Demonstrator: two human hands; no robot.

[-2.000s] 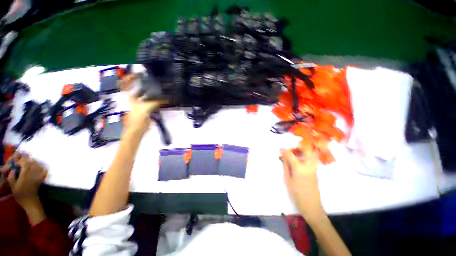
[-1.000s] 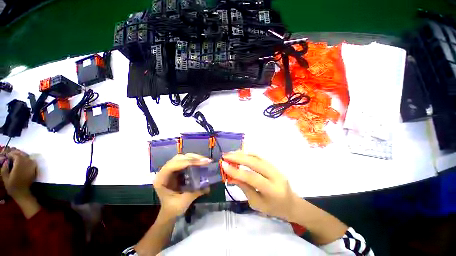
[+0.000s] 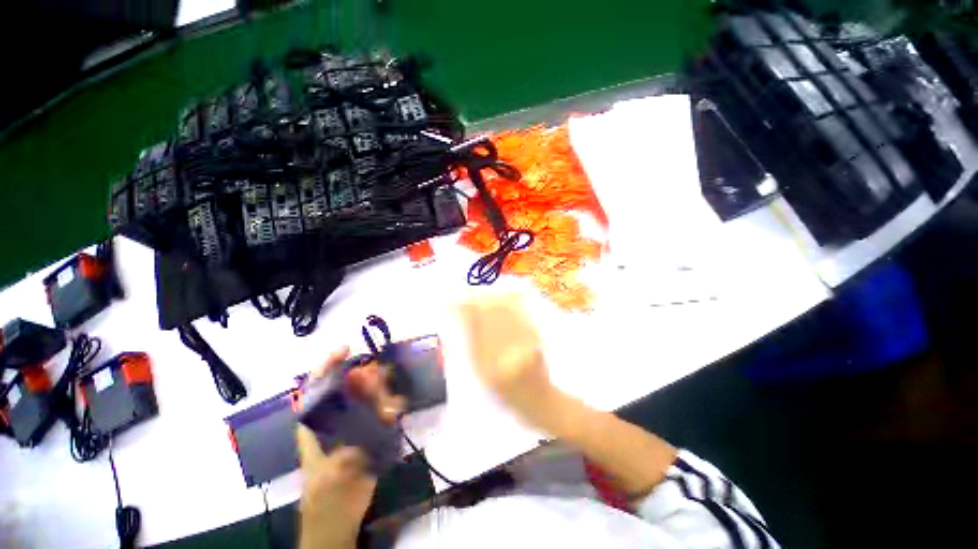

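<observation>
My left hand [image 3: 341, 472] grips a dark controller unit [image 3: 349, 413], blurred, over the row of units near the bench's front edge. A black cable trails from it. My right hand [image 3: 509, 349] is blurred, to the right of the held unit and apart from it; whether its fingers hold anything cannot be told. Dark grey units [image 3: 268, 438] with purplish ends and orange clips lie beneath and beside my left hand, partly covered by it. The orange clip pile [image 3: 542, 193] lies beyond my right hand.
A black unit stack [image 3: 290, 161] with draped cables stands at the back. Finished units [image 3: 120, 397] with cables lie at left. White label sheets [image 3: 665, 257] lie right of the clips. A black ribbed rack [image 3: 815, 118] stands at far right. A coiled cable [image 3: 500, 257] lies on the clip pile's edge.
The view has turned, so the bench looks tilted. My right hand has left the held unit and moved right, towards the clip pile. My left hand still holds the unit.
</observation>
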